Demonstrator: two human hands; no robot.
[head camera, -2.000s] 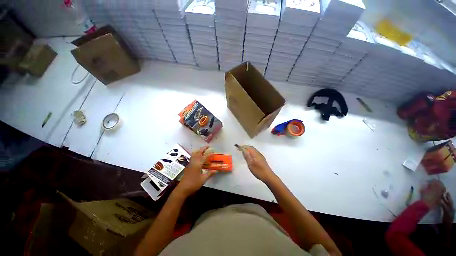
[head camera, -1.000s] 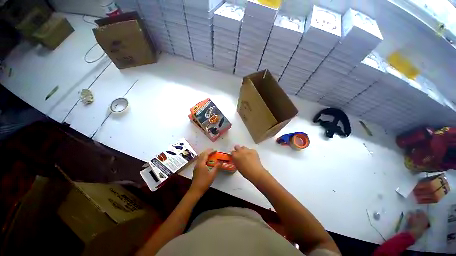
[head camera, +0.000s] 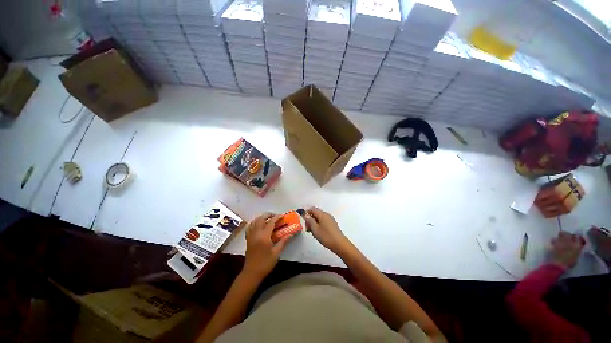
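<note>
My left hand (head camera: 262, 242) is shut on a small bright orange piece (head camera: 287, 226) at the bench's front edge. My right hand (head camera: 321, 226) is just right of it, its fingertips on a small dark piece (head camera: 301, 212) touching or close to the orange piece's end; which one is unclear. A white-sided retail box (head camera: 204, 240) lies to the left, over the bench edge, its near end open. Orange-and-black retail boxes (head camera: 250, 166) lie overlapping beyond my hands.
An open brown carton (head camera: 315, 139) stands ahead, beside a tape dispenser (head camera: 367, 170). A black curved strap (head camera: 413, 136) and stacked white boxes (head camera: 288, 50) lie behind. A clear tape roll (head camera: 117, 175) is left. A large open carton (head camera: 134, 309) is below left. Another person's pink sleeve (head camera: 539, 295) is right.
The camera view has shifted. My left hand still holds the orange piece, now tilted. My right hand moved onto the piece, then slightly off to its right end, with a dark piece at its fingertips.
</note>
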